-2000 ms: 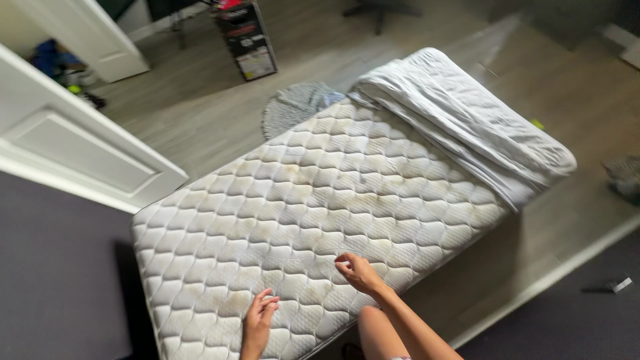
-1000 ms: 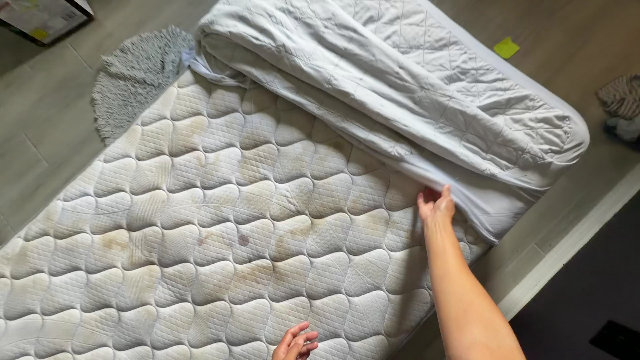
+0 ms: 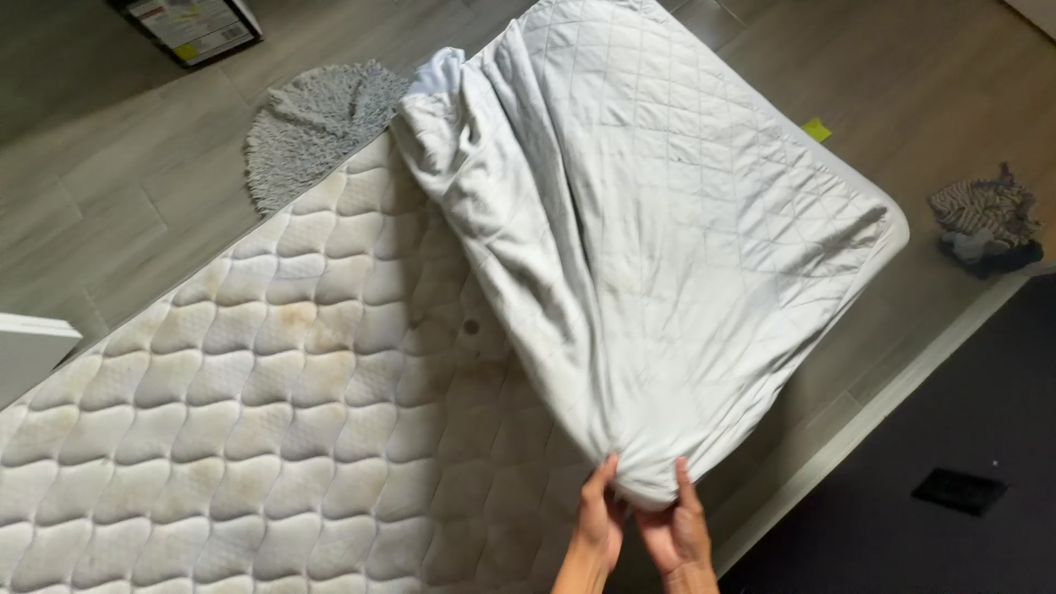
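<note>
A white quilted mattress cover point(image 3: 660, 190) lies over the far end of a bare mattress point(image 3: 272, 412), whose wavy stitched top bears brownish stains. My left hand point(image 3: 600, 511) grips the gathered edge of the cover at its near corner. Close beside it, my right hand point(image 3: 678, 520) holds the same bunched corner from the other side, thumb on top. From the hands the fabric runs in taut folds to the far side, where its edge is crumpled. The fingertips under the cloth are hidden.
A grey shaggy round rug point(image 3: 322, 124) lies on the floor beyond the mattress. A printed box point(image 3: 198, 29) stands at the upper left, and a white door edge point(image 3: 37, 330) at the left. Striped and dark cloths point(image 3: 986, 219) lie at right, near a dark wall point(image 3: 924, 429) with a pale baseboard.
Both hands have come together on the cover's corner; a second ago the left was low over the mattress and the right at the cover's edge. The cover's near part is now pulled toward me.
</note>
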